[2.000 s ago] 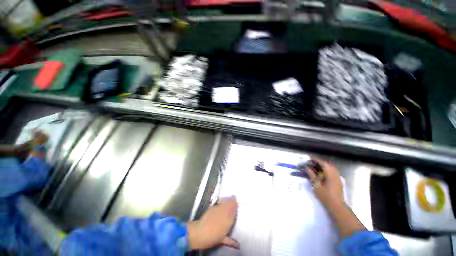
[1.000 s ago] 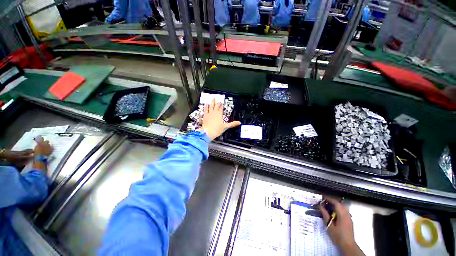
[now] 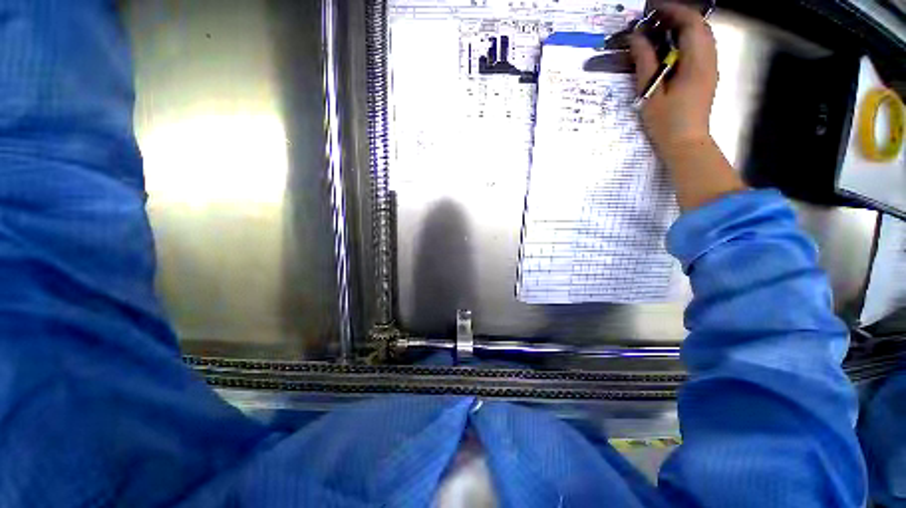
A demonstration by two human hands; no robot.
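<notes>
The record form (image 3: 596, 198), a white ruled sheet with handwriting in its top rows, lies on the clipboard, whose blue edge (image 3: 574, 40) shows at the top. My right hand (image 3: 680, 84) holds the pen (image 3: 658, 79), yellow and black with a pale end, over the form's upper right. The dark clip is partly hidden by this hand. The work instruction sheet (image 3: 452, 139), with a black part silhouette, lies left of and partly under the clipboard. My left hand is out of the picture; only its blue sleeve shows at the left edge.
A yellow tape roll (image 3: 881, 124) lies on white paper in a black tray (image 3: 810, 124) at the right. A metal rail and chain track (image 3: 380, 179) run left of the papers. Another chain track (image 3: 447, 379) crosses in front of my body. A blue sleeve piece shows at the lower right edge.
The view has tipped down, and the parts bins have left the picture. My left hand, over a bin one second ago, is out of view. My right hand still holds the pen at the form.
</notes>
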